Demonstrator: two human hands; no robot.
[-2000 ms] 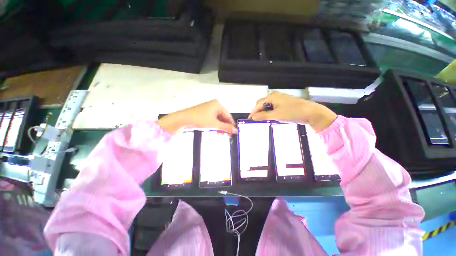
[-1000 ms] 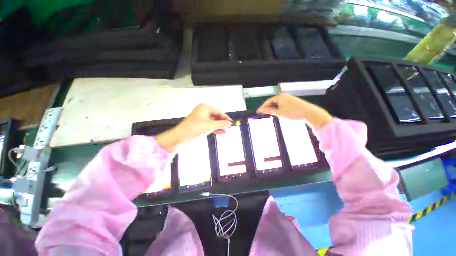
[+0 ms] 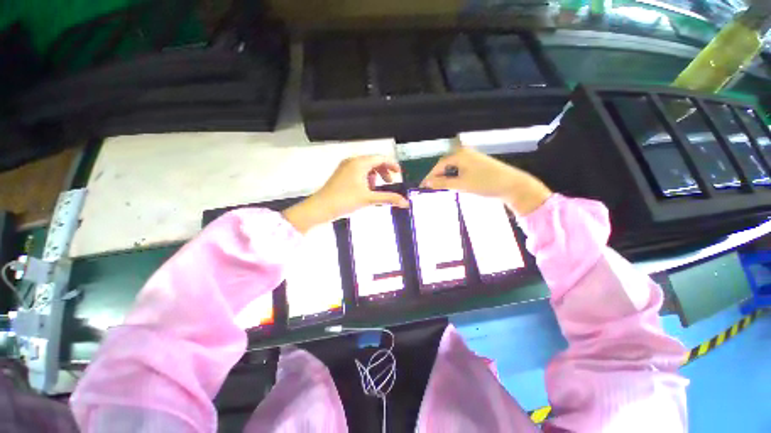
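Several phones with lit white screens stand in a row in a black phone tray [image 3: 406, 292]; some show a red or orange bar near the bottom. My left hand [image 3: 359, 188] is at the top edge of one lit phone [image 3: 374, 249], thumb and fingers apart, with nothing visible between them. My right hand [image 3: 478, 178] is at the top edge of the phone [image 3: 437, 241] to the right, holding a small dark plug [image 3: 451, 171] among curled fingers. Its fingertips are pointed at that edge; any contact there is too small to tell.
A coiled white cable [image 3: 376, 372] hangs at the bench's front edge. A white power strip [image 3: 52, 279] is at left, a pale board [image 3: 203, 186] behind the tray. Black trays stand behind [image 3: 423, 114] and at right [image 3: 676, 207], with dark phones. A black stack [image 3: 152, 97] is back left.
The view has shifted right, so the tray appears further left. My left hand has moved from one phone's top towards the phone on its right, and its fingers have spread. My right hand stays near the top edges.
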